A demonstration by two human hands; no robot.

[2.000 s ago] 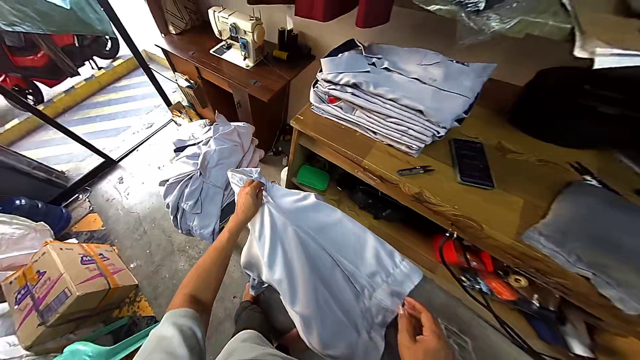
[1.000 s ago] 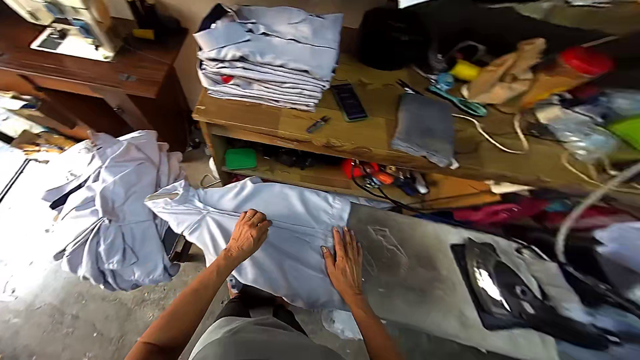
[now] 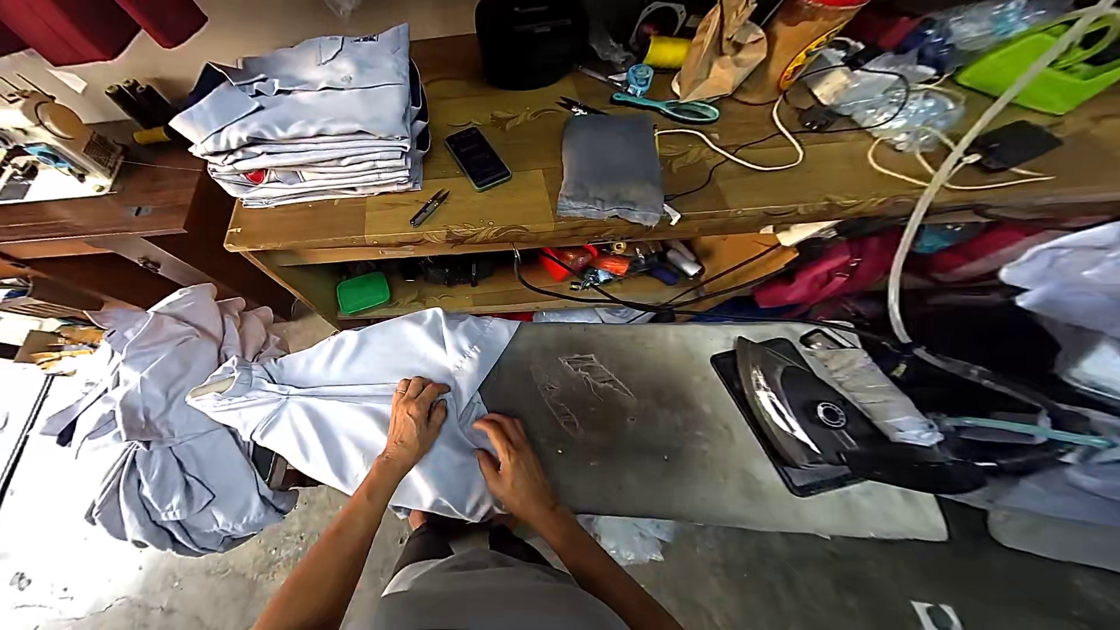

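A light grey-blue garment (image 3: 350, 376) lies over the left end of a grey-covered ironing board (image 3: 630, 420), its gathered end hanging past the board's tip. My left hand (image 3: 417, 420) rests on the cloth near its middle seam, fingers bent; whether it pinches the fabric I cannot tell. At the garment's right edge is my right hand (image 3: 512, 464), fingers curled over the cloth, its grip unclear. On the board's right part an electric iron (image 3: 787, 411) sits on a dark rest, well away from both hands.
Behind the board, a wooden table (image 3: 525, 206) holds folded garments (image 3: 306, 122), a phone (image 3: 477, 158), thread snips (image 3: 430, 208) and a folded grey cloth (image 3: 611, 166). A heap of garments (image 3: 175, 429) lies at left. A pale hose (image 3: 927, 192) and cables run at right.
The garment, held up between my hands two seconds ago, now lies on the board. Since one second ago its right part has been drawn back or folded, and my right hand has bent its fingers.
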